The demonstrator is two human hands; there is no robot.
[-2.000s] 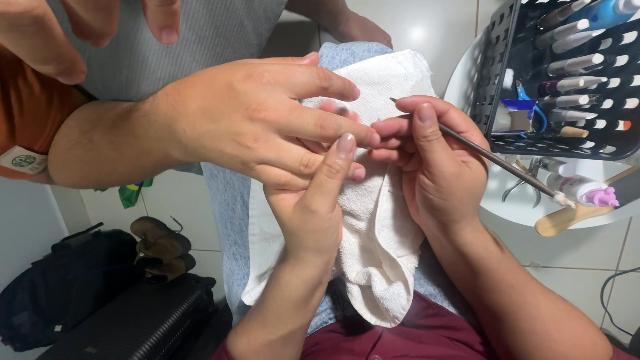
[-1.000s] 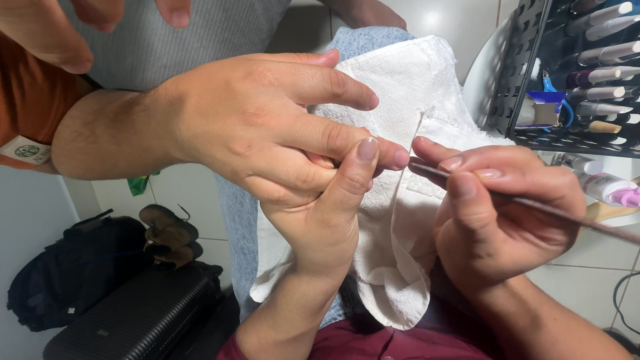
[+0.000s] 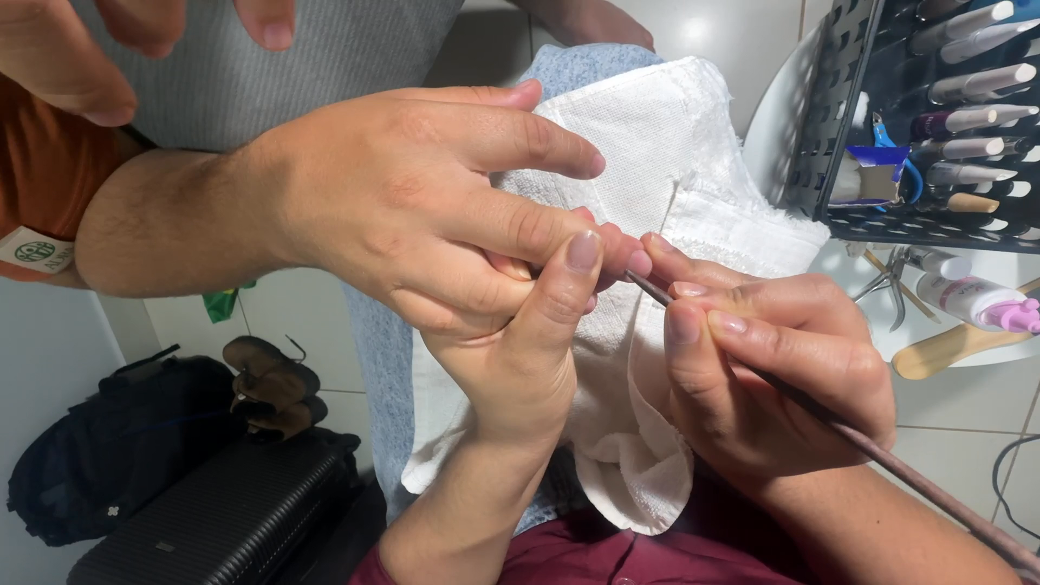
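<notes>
Another person's hand [image 3: 422,203] reaches in from the left, palm down, over a white towel [image 3: 626,146] on the lap. My left hand [image 3: 528,349] is closed around one of its fingers, with my thumb on top near the fingertip. In my right hand [image 3: 772,366] is a thin dark stick-like tool [image 3: 877,459], pinched between thumb and fingers. The tool's pointed end meets the edge of the held finger's nail. My right index fingertip is beside that same fingertip.
A black plastic basket [image 3: 849,106] of nail polish bottles stands at upper right. Beside it lie cuticle nippers [image 3: 892,284], a bottle with a pink cap [image 3: 967,301] and a wooden file [image 3: 942,349]. A black suitcase [image 3: 219,512], backpack [image 3: 122,439] and brown shoes [image 3: 272,386] are at lower left.
My right hand has turned over the tool, whose point pointed up and away from the fingers two seconds ago and now touches the fingertip. My left hand still grips the other person's finger.
</notes>
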